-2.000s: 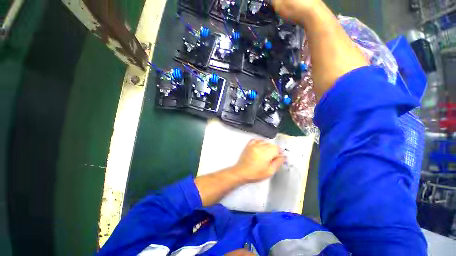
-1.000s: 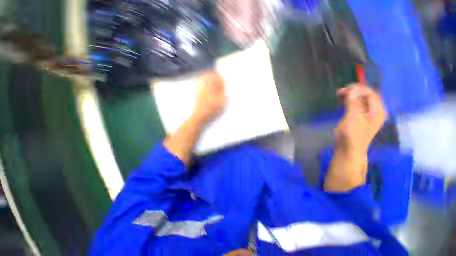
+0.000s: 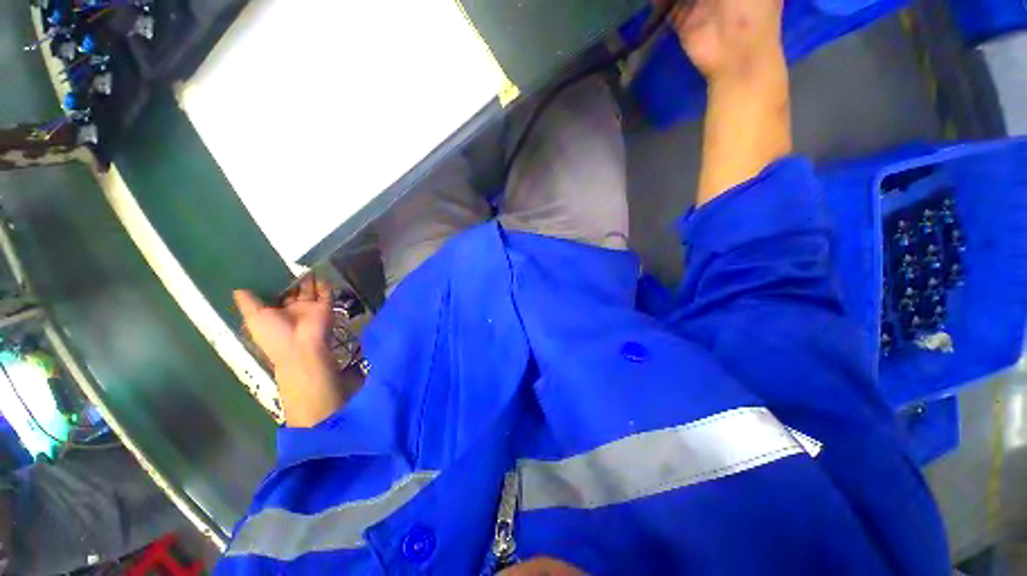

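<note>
The white work sheet (image 3: 349, 124) lies tilted on the green bench in front of me. My left hand (image 3: 293, 326) is beside the sheet's near left corner, palm up, fingers apart, with nothing visible in it. My right hand (image 3: 726, 34) is at the top edge of the picture, right of the sheet and partly cut off. A black cable (image 3: 552, 96) runs from near its fingers down over my lap. Whether the fingers hold the cable or something else cannot be told.
Black housings with blue pieces (image 3: 85, 73) stand at the upper left. A curved cream metal edge (image 3: 158, 248) borders the green bench on the left. A deep blue bin (image 3: 980, 180) holding small black parts is at my right. Grey-trousered legs (image 3: 574, 169) show below the bench.
The view has swung down and right. My left hand has left the sheet and turned palm up. My right hand shows higher in the picture; the red thing seen by it is not visible now.
</note>
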